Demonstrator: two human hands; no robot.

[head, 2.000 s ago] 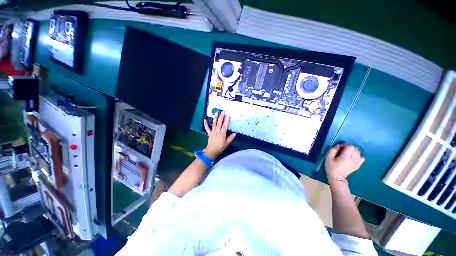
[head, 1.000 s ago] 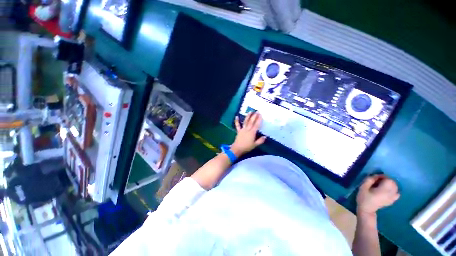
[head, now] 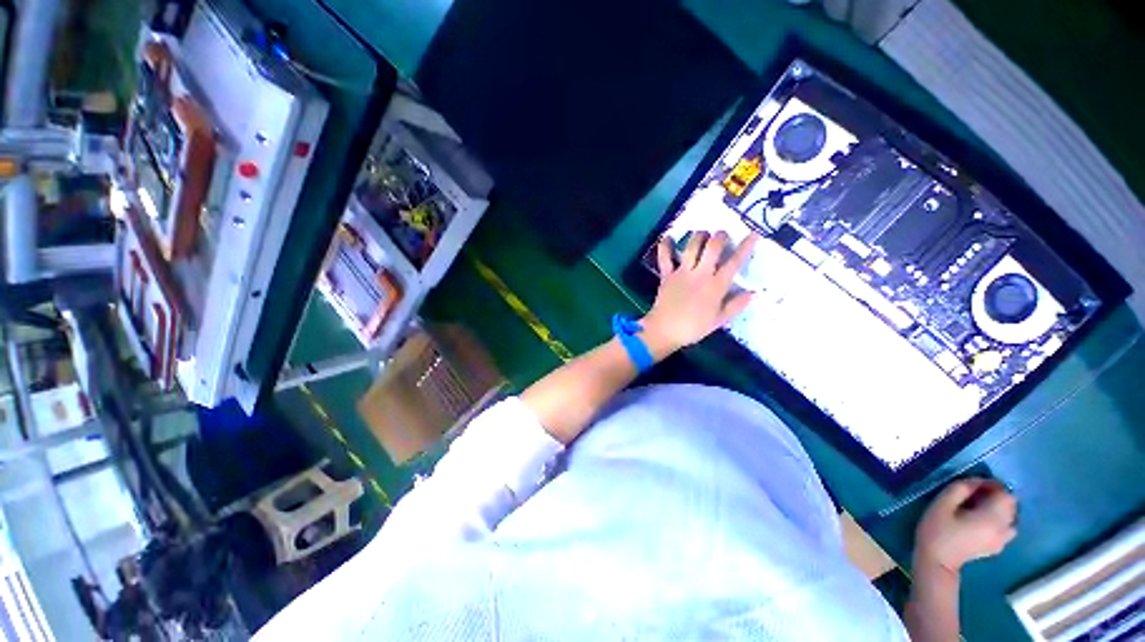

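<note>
An open laptop base (head: pixel 866 339) lies on the green bench with its bottom cover off. Two round fans sit at its upper corners, the left fan (head: pixel 800 138) and the right fan (head: pixel 1008 299), with the dark mainboard (head: pixel 910 220) between them. The area below the board is bare and silver-white. My left hand (head: pixel 694 295), with a blue strap on the wrist, rests palm down on the laptop's lower left corner, fingers apart, holding nothing. My right hand (head: pixel 969 520) rests curled on the bench, right of the laptop; what is inside its fingers cannot be seen.
A black mat (head: pixel 565 119) lies left of the laptop. A white grid tray (head: pixel 1092 589) is at the lower right. A pale ribbed rail (head: pixel 1005 119) runs behind the laptop. A cardboard box (head: pixel 433 391) stands on the floor at left, near white-framed equipment (head: pixel 258 201).
The view has turned and shifted left, so the laptop appears more tilted and further right. My left hand stays on the laptop's corner and my right hand stays curled on the bench.
</note>
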